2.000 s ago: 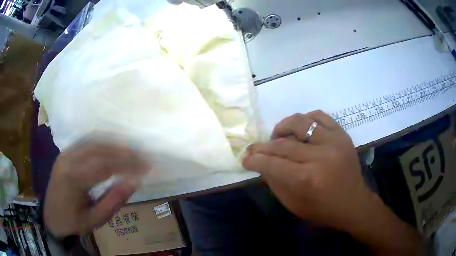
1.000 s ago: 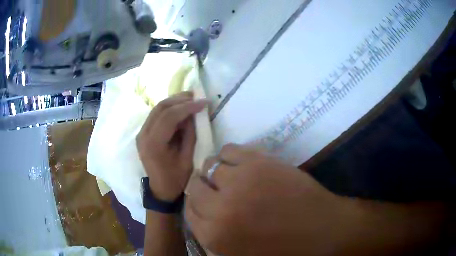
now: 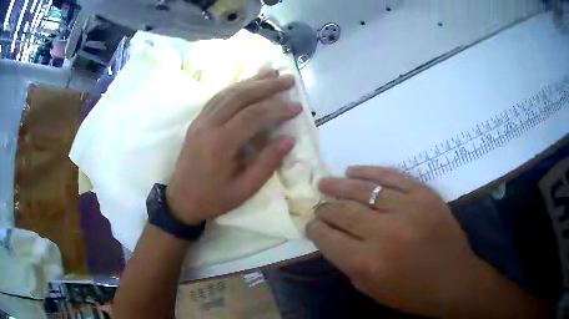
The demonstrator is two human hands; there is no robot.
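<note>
The cream garment piece lies on the white table, its right edge running up to the needle area under the sewing machine head. My left hand, with a dark watch on the wrist, lies flat on the cloth near that edge, fingers slightly spread and pointing toward the machine. My right hand, with a ring, pinches the near end of the cloth's edge at the table's front. The right fingertips partly hide the held edge.
A round metal disc sits right of the needle area. A printed ruler tape runs along the front right. Brown covering and purple covering lie at left. A cardboard box is below the table.
Compared with one second ago, the view has shifted back from the machine. My left hand has gone from pinching the edge to lying flat on the cloth. My right hand still holds the edge.
</note>
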